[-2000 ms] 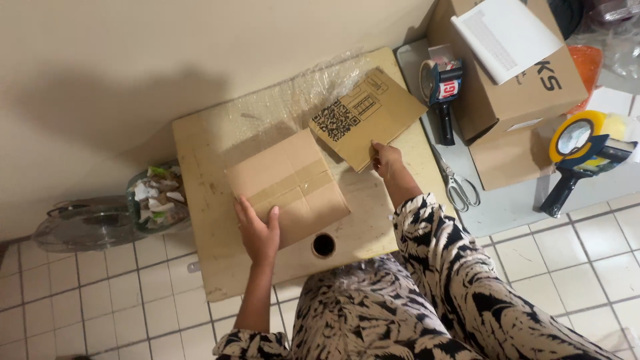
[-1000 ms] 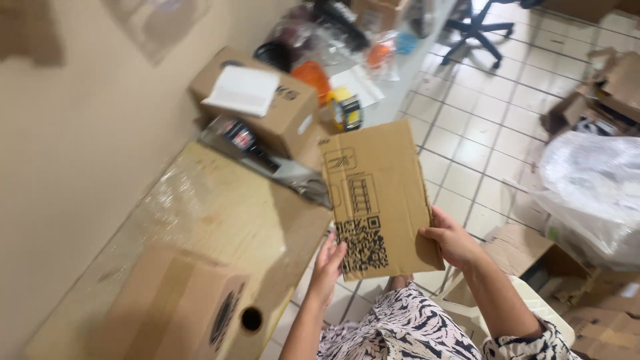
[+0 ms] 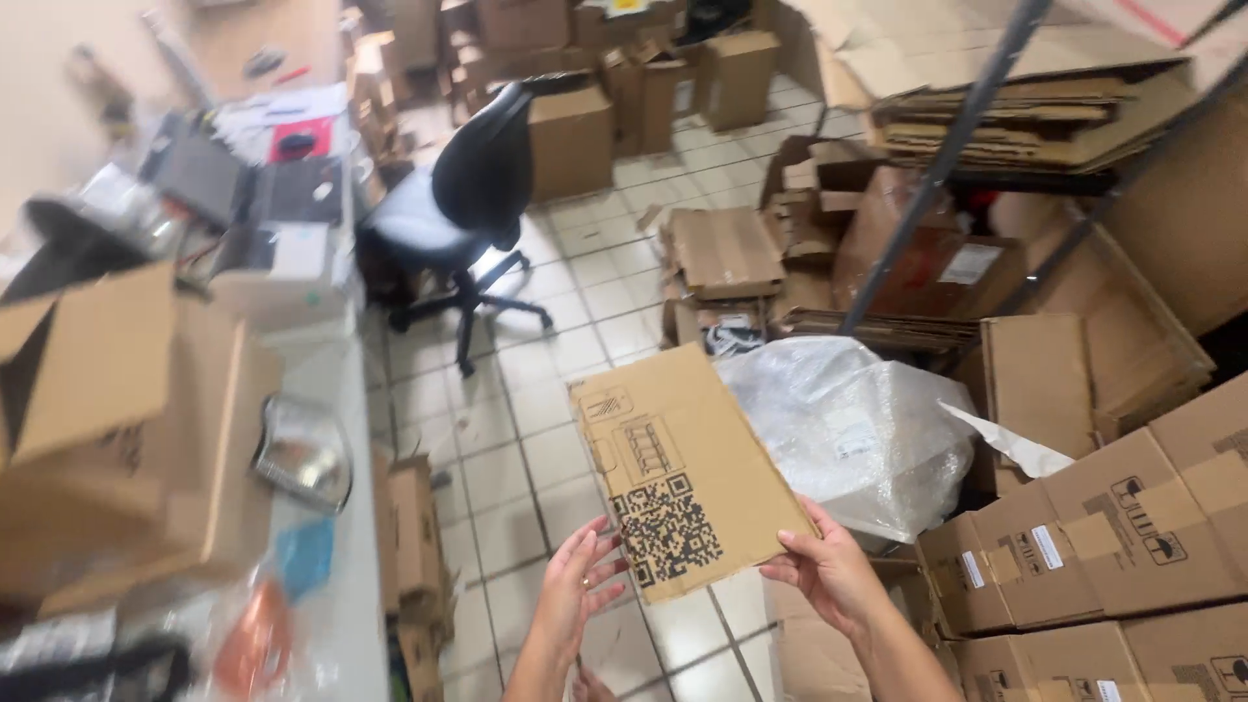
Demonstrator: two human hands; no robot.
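A flat piece of brown cardboard (image 3: pixel 726 458) with a printed code and symbols is tilted in front of me, above the tiled floor. My right hand (image 3: pixel 824 561) pinches its lower right corner between thumb and fingers. At its lower left edge my left hand (image 3: pixel 582 575) is spread, fingers apart, close beside the sheet; whether a fingertip touches it I cannot tell. A ring shows on one finger of that hand.
Left stands a long table (image 3: pixel 341 419) with an open carton (image 3: pixel 146 429) and a clear plastic item (image 3: pixel 304 453). An office chair (image 3: pixel 478 185) is ahead. Bubble wrap (image 3: pixel 848 419), stacked cartons (image 3: pixel 1102 526) and a metal rack post (image 3: pixel 936 175) are at right.
The cardboard piece has left the wooden table and is held up. A second earlier both hands were on it; now my left fingers are spread. The view has swung right, and the taped box is out of sight.
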